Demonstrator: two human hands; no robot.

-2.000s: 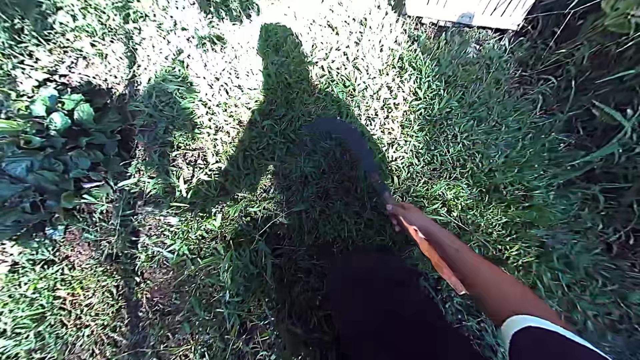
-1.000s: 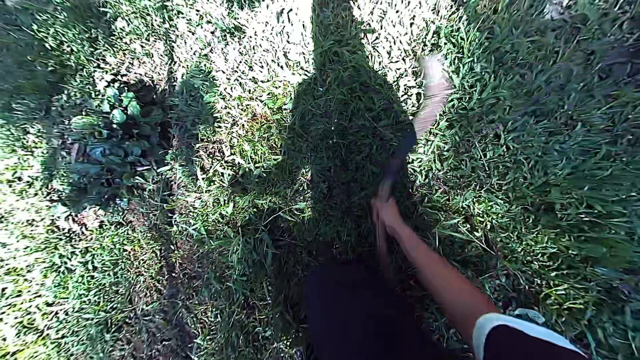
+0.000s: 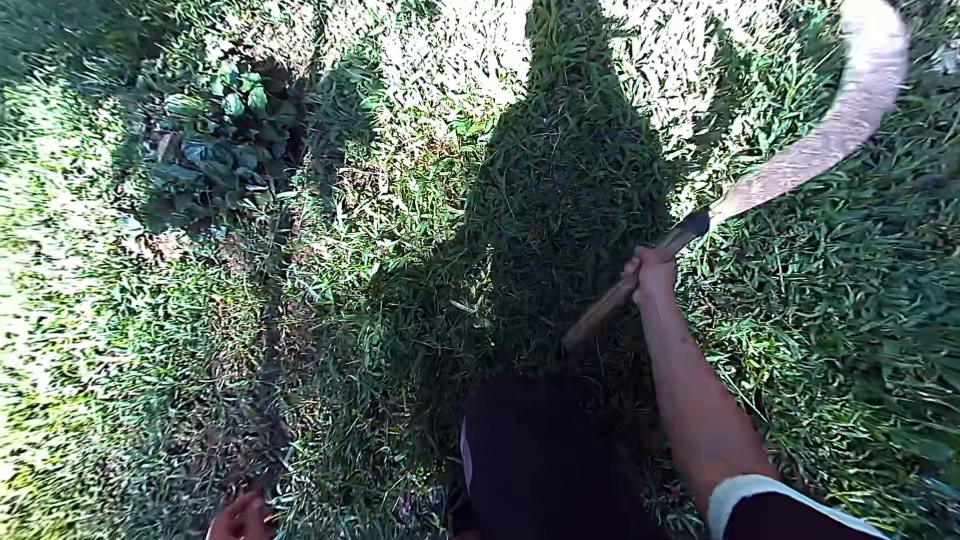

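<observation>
My right hand (image 3: 651, 276) is closed around the wooden handle of a sickle (image 3: 806, 157) with a long, curved metal blade. The handle's butt end points down and left of the hand, while the blade extends up and right over the grass (image 3: 817, 322), its tip near the top edge. A dark collar joins blade and handle. At the bottom edge, left of centre, part of my left hand (image 3: 241, 517) shows low over the grass; its fingers are partly cut off by the frame, and nothing is visible in it.
A broad-leaved plant (image 3: 217, 150) grows at the upper left. A dark line of bare soil or shadow (image 3: 274, 337) runs down the grass at the left. My dark-clothed leg (image 3: 540, 457) fills the lower middle, and my shadow falls ahead.
The sickle has swung to the right, its blade now reaching toward the upper right. My left hand has come into view at the bottom. The pale slatted object at the top has left the view.
</observation>
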